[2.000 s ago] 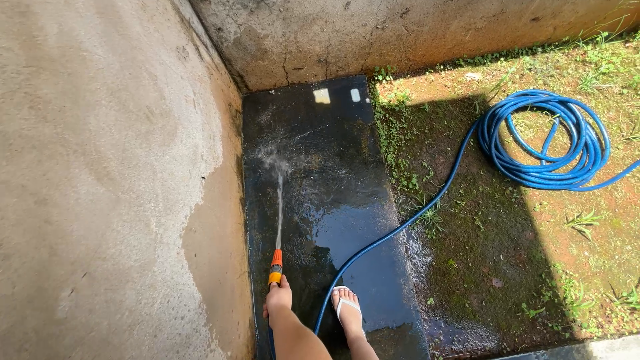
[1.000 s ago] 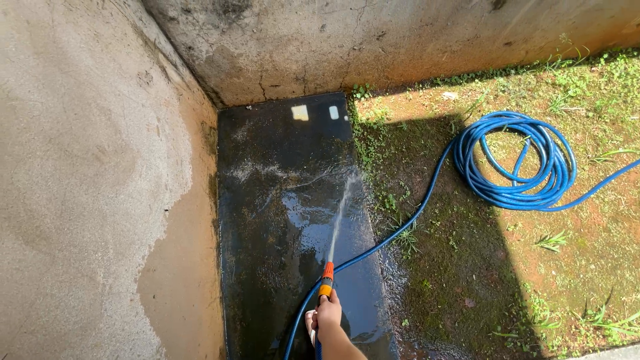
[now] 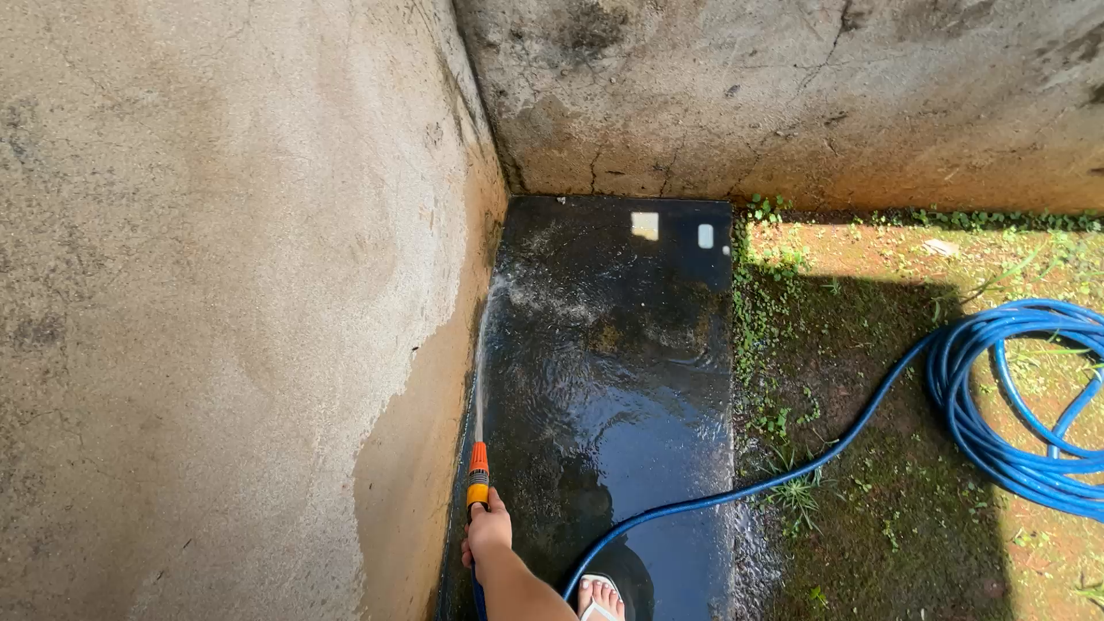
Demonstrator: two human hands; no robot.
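Note:
My right hand [image 3: 488,528] is closed around an orange, yellow and black hose nozzle [image 3: 478,474] near the bottom of the head view, beside the left wall. A stream of water [image 3: 485,371] shoots forward from its tip and splashes along the wall's foot on the dark wet slab [image 3: 655,405]. The blue garden hose [image 3: 690,504] crosses the slab from a coil [image 3: 966,388] at the right, and a piece of blue hose shows below my hand. My left hand is not in view.
A rough plastered wall [image 3: 259,259] rises at the left, damp low down, and meets a cracked wall [image 3: 776,103] behind. Mossy ground [image 3: 888,517] with weeds borders the slab at the right. My foot in a white flip-flop [image 3: 599,599] is at the bottom.
The nozzle in my right hand has swung left; its stream, which hit the slab's right part one second ago, now strikes by the left wall. The foot shows again.

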